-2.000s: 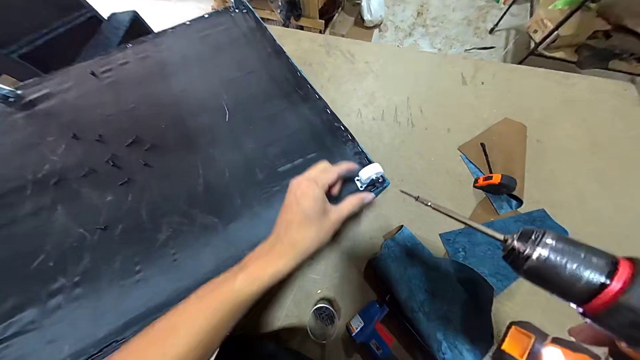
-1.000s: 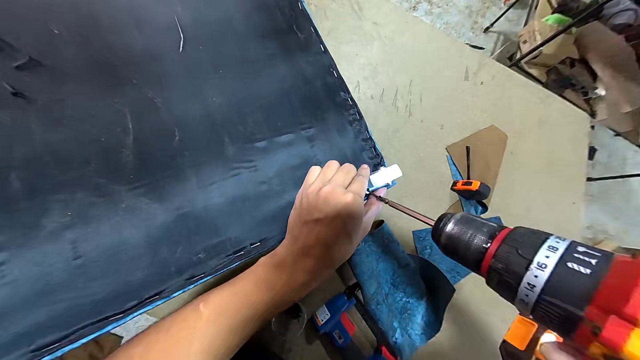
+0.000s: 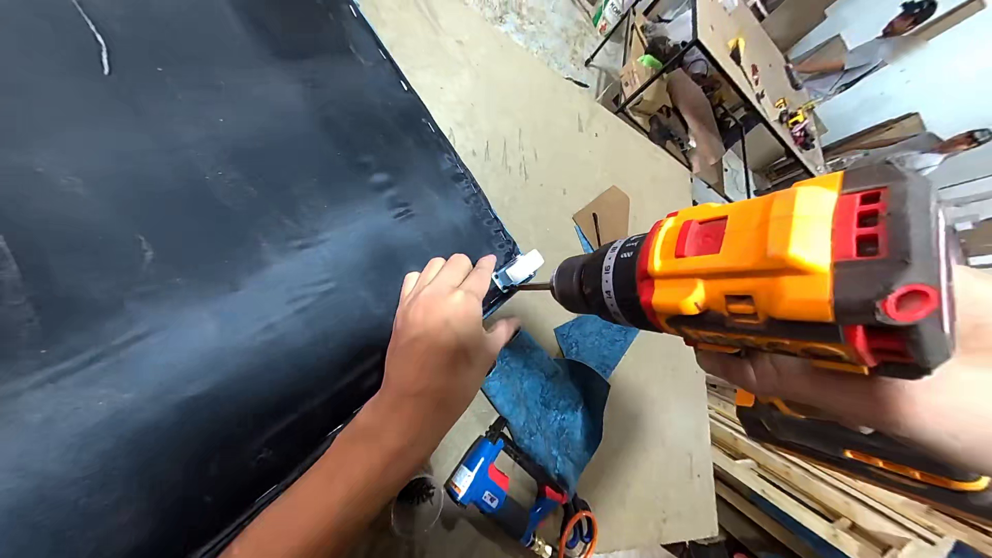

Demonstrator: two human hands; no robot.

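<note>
My right hand [image 3: 845, 395] is shut on the handle of an orange, red and black cordless drill [image 3: 744, 271]. The drill's long bit [image 3: 535, 287] reaches the base of a white-wheeled caster [image 3: 518, 271] at the corner of a black fabric-covered panel [image 3: 232, 194]. Staples run along the panel's edge. My left hand [image 3: 446, 325] rests on that corner beside the caster, its fingertips close to the metal plate; whether they grip it is hard to tell. The exact contact of bit and screw is too small to see.
Blue material scraps [image 3: 542, 395], a brown offcut [image 3: 608, 213], a blue staple gun [image 3: 496, 480], scissors [image 3: 577, 531] and a clear cup of dark screws [image 3: 417, 500] lie near the panel on the worktable [image 3: 659, 465]. Wooden slats [image 3: 798, 488] are at lower right. Two people are in the background.
The drill has moved in from the right, its bit now at the caster. My left hand has gone from holding the caster to lying over the panel's corner. The view has shifted.
</note>
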